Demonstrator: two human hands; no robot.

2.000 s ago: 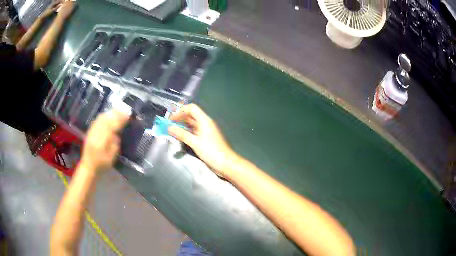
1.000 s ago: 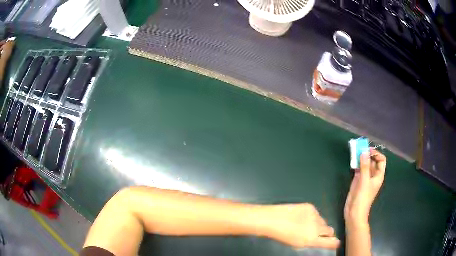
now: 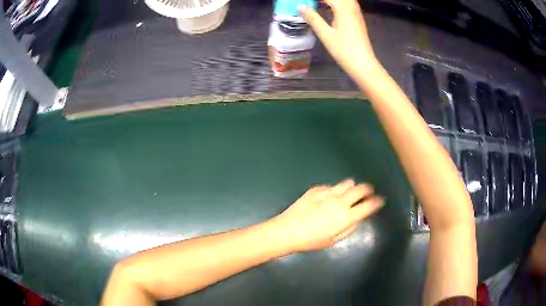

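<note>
My right hand [image 3: 340,27] reaches to the top of the white bottle [image 3: 291,52] with the orange-red label on the grey shelf. Its fingers are on a light-blue piece [image 3: 289,7] at the bottle's top, cut by the upper frame edge. My left hand [image 3: 332,215] is low over the green bench, slightly blurred, fingers apart, with nothing seen in it. A clear blister tray [image 3: 453,142] with two rows of black phone cases [image 3: 427,92] lies at the right, partly hidden behind my right forearm.
The dark green bench [image 3: 179,161] runs across below the ribbed grey shelf [image 3: 149,66]. A white round ribbed object [image 3: 200,17] on a base stands on the shelf. Another tray edge [image 3: 9,203] shows at far left, near a grey upright post [image 3: 30,66]. A blurred person's part [image 3: 542,254] is at the lower right.
The view has turned right, bringing a tray in at the right. My right hand has moved with the light-blue piece to the bottle's top. My left hand's fingers have spread.
</note>
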